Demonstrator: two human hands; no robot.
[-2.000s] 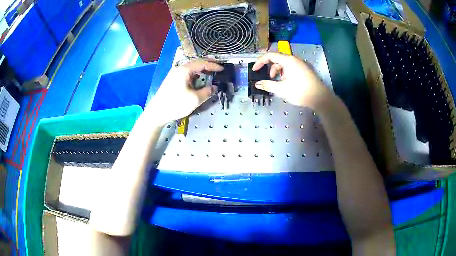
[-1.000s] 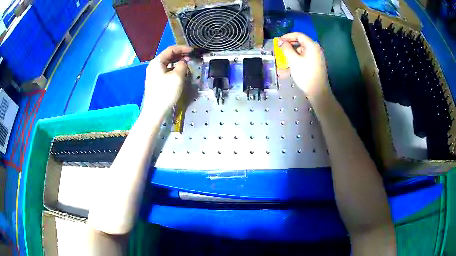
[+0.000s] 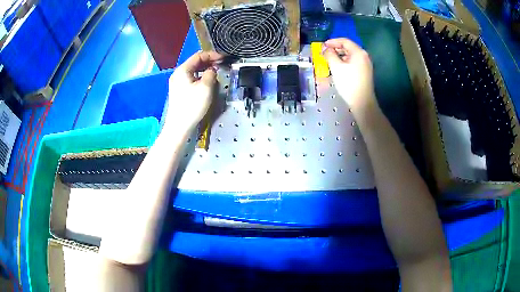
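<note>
Two black power adapters, the left one and the right one, sit side by side in the clear shallow fixture, prongs towards me. My left hand is just left of the fixture, its thumb and forefinger apart and nothing seen between them. My right hand is right of the fixture, fingers curled, fingertips at the yellow-orange block. Whether they grip it cannot be told. Neither hand touches the adapters.
The fixture is on a perforated metal plate, before a round fan grille. A yellow tool lies left. An open carton of black adapters is at right. A green crate with cartons is at left; a blue bin stands behind it.
Two seconds ago both hands were on the adapters. They let go and moved outward, the right to the yellow-orange block. Over the last second almost nothing has moved.
</note>
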